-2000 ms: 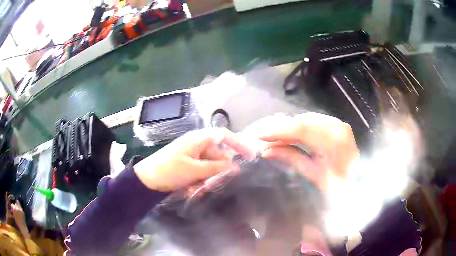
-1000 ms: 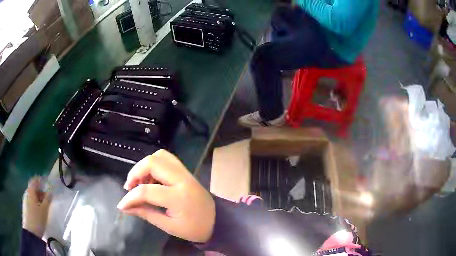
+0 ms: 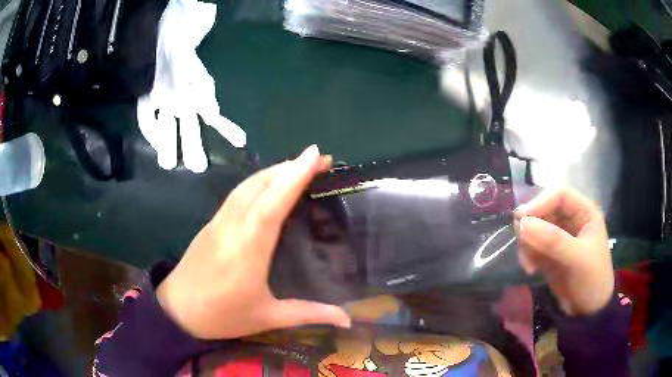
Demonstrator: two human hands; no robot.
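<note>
A black Bluetooth video speaker (image 3: 435,239) lies flat at the bench's front edge. Its glossy face has yellow lettering at the top left and strong reflections. A round control (image 3: 483,190) shows at its right. The black wrist strap (image 3: 501,85) stands up from its upper right corner. My left hand (image 3: 236,250) spans the speaker's left end, fingers on the top edge and thumb on the near edge. My right hand (image 3: 567,243) is at the right edge, thumb and forefinger pinched together. Whether they grip the speaker, a film or nothing is unclear.
A white glove (image 3: 184,88) lies behind my left hand. Black speakers (image 3: 81,51) stand at the back left, with a translucent bottle (image 3: 22,163) at the far left. Clear-wrapped panels (image 3: 390,29) are stacked at the back. Shiny clear plastic (image 3: 553,125) lies at the right.
The view has swung from the right side, with the box and seated person, back to the bench front. My left hand now holds the speaker, and my right hand has come to its right edge.
</note>
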